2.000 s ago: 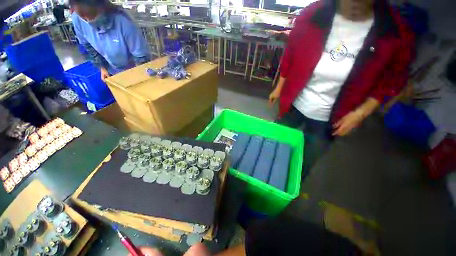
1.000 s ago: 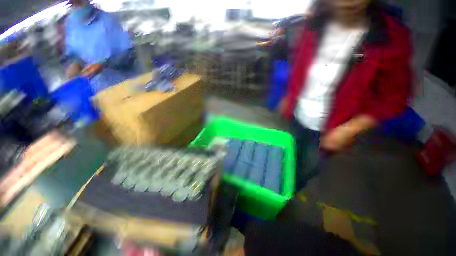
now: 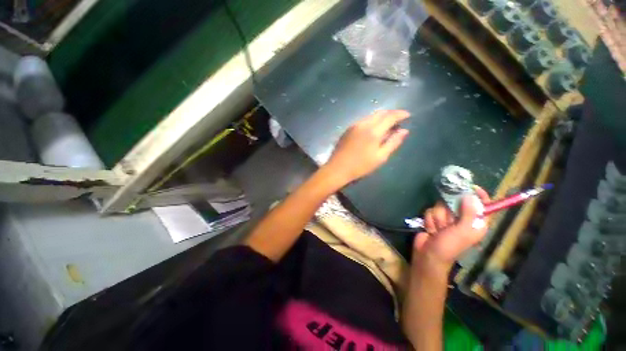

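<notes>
My right hand [image 3: 449,230] holds a round grey unit [image 3: 456,182] upright between thumb and fingers, its metal top showing. The same hand keeps a red-handled tool [image 3: 511,201] across the palm, with its blue tip to the right and its pale end [image 3: 415,223] to the left. My left hand [image 3: 364,147] is over the dark bench, left of the unit and apart from it. Its thumb and fingers are bent towards each other. A pale, slim, blurred shape [image 3: 434,106] shows just beyond them; I cannot tell whether the hand touches it.
A clear bag of tiny silvery bits [image 3: 383,51] lies at the bench's far edge. Small bits are scattered over the bench top [image 3: 384,195]. Rows of units stand on a tan board [image 3: 570,24] at upper right. More lie on the dark-topped board [image 3: 542,236] at right. A pale-edged frame [image 3: 199,92] stands left.
The view has swung left and down to the bench. Both hands now show, with the round unit held beside the red-handled tool. The people and large carton are out of view.
</notes>
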